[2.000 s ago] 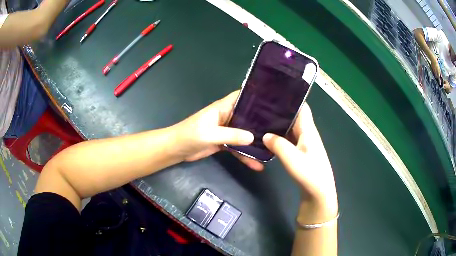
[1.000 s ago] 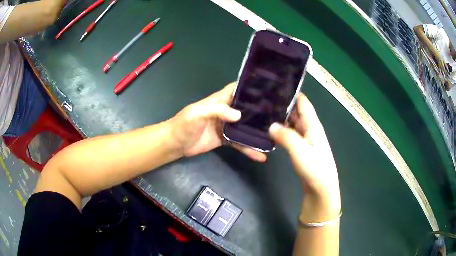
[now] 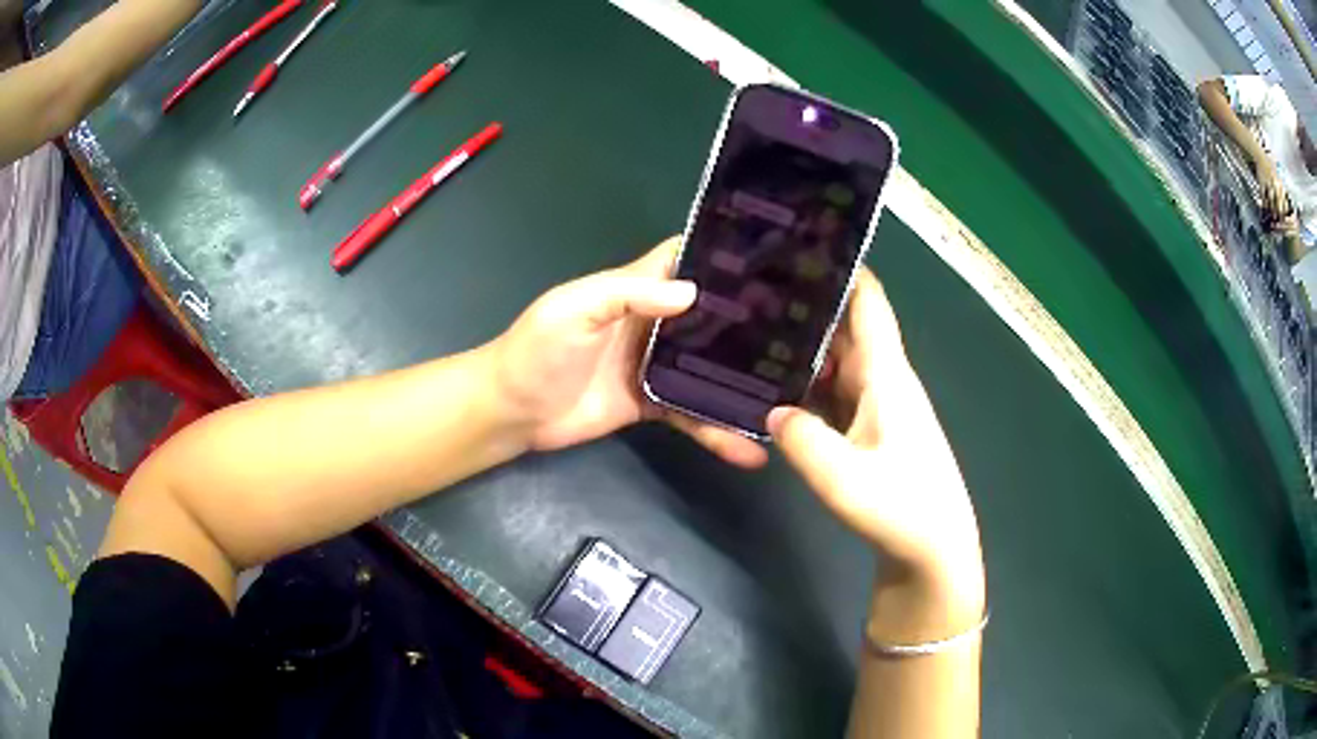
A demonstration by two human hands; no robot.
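Observation:
A smartphone [image 3: 773, 253] with a large dark glass screen and light metal edge is held up over the bench, screen towards me. Faint pale blocks show on the screen. My left hand [image 3: 592, 354] holds its lower left edge, the thumb on the side of the screen and fingers behind. My right hand [image 3: 874, 433] holds its lower right edge, the thumb at the bottom corner. Two phone batteries [image 3: 589, 595] lie side by side, touching, near the front edge of the bench, below my left hand.
The dark green bench [image 3: 563, 145] bears a red marker pen [image 3: 416, 198] and several thinner pens at upper left. A conveyor belt [image 3: 1098, 289] with a pale rail runs along the right. A person's arm [image 3: 87, 72] and red stool [image 3: 123, 397] are left; another person [image 3: 1264, 145] is far right.
The smartphone has moved slightly up and left, and pale blocks now show on its screen. My left thumb has moved from the lower screen to the left edge. The batteries have not moved.

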